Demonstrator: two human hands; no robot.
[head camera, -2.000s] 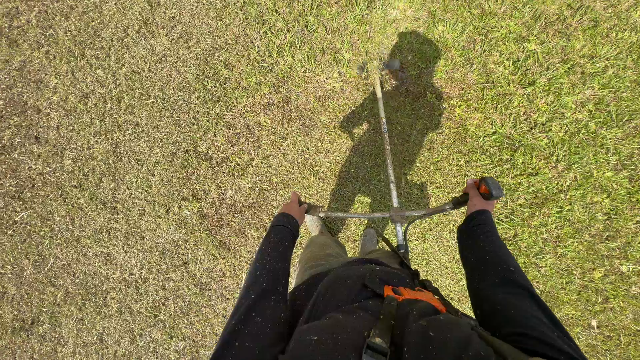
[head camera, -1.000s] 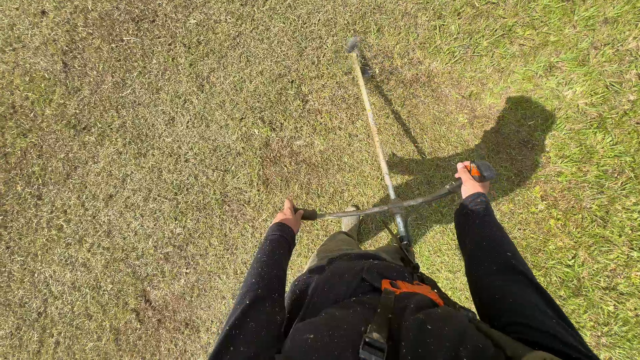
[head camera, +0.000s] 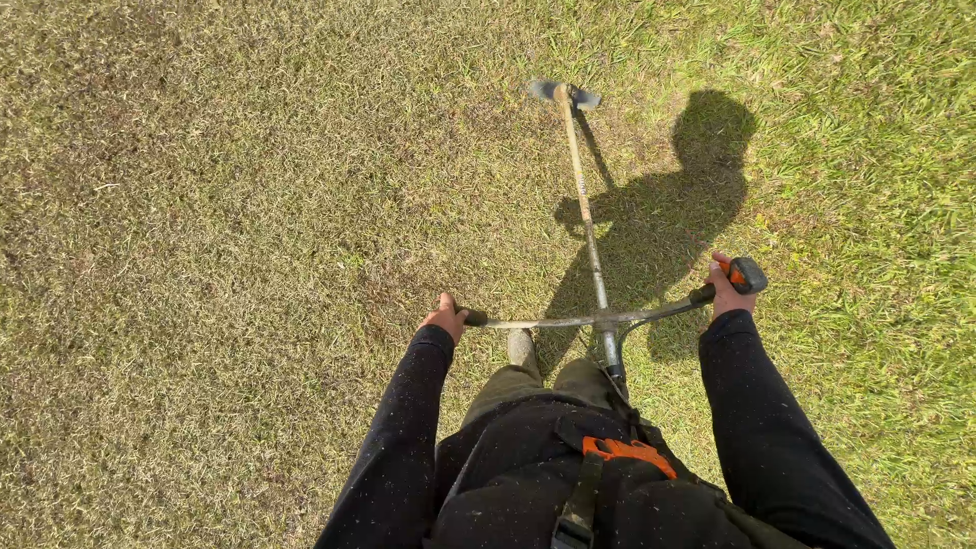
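My left hand (head camera: 447, 316) holds the black left grip of a brush cutter's handlebar (head camera: 534, 323). My right hand (head camera: 730, 288) is closed around the other grip, beside a black and orange throttle control (head camera: 746, 276). From the handlebar, the brush cutter's long shaft (head camera: 585, 206) runs forward, slightly to the left, to a dirt-covered head. A blurred metal blade (head camera: 544, 90) shows at its tip, over the grass. An orange harness piece (head camera: 627, 450) with a black strap lies across my dark top.
Short, dry, cut grass (head camera: 229, 267) lies to the left and centre. Longer, greener grass (head camera: 884, 191) grows along the right. My shadow (head camera: 671, 206) falls ahead to the right, and one boot (head camera: 521, 348) shows below the handlebar.
The cutter head swung left between the two earlier frames and is now back toward the right of that position. Both hands stay on the handlebar grips. My shadow has shifted in the view.
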